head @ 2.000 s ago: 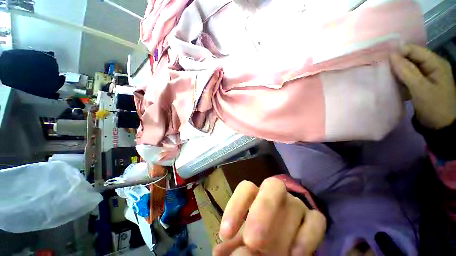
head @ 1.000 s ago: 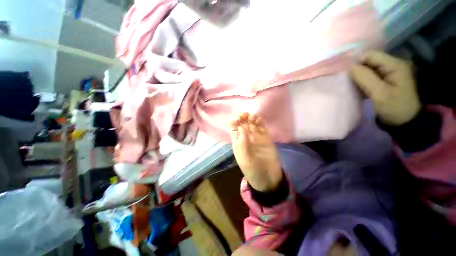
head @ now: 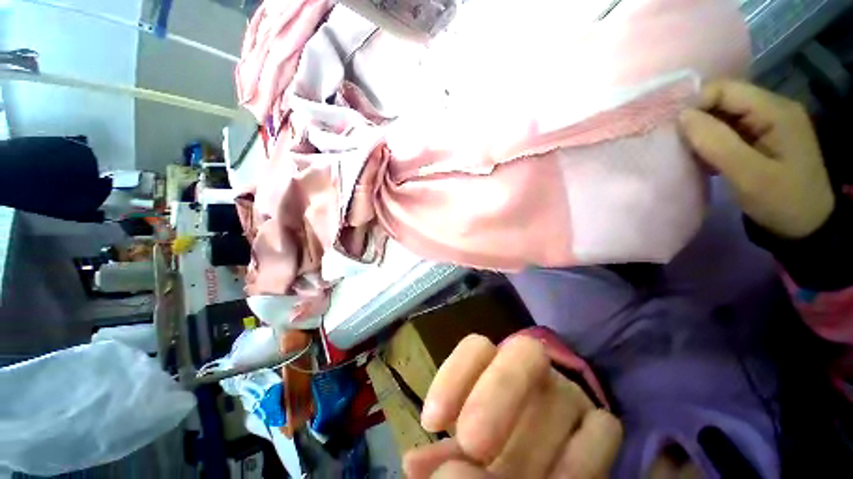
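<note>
A pink garment piece (head: 477, 206) lies over the white machine table, with bunched folds at the left and a flat panel reaching right over the lap. A pale whitish-pink patch (head: 631, 210) is at the panel's end. A raised seam allowance (head: 599, 128) runs along the panel. My right hand (head: 762, 154) pinches the panel's end at this seam between thumb and fingers. My left hand (head: 519, 412) is raised close to the camera below the panel, fingers curled, touching no fabric; whether it holds something is hidden. Glare washes out the upper middle.
The grey ruler-marked table edge (head: 397, 299) runs below the fabric. A cardboard box (head: 402, 398) stands under it. Part of the machine head (head: 412, 13) shows at the top. Left are a white plastic bag (head: 89, 407), another machine (head: 210, 281) and a dark covered object (head: 56, 178).
My left hand was open over the panel a second ago; it has come back down towards the camera and curled. My right hand still pinches the panel's end. The camera view has shifted.
</note>
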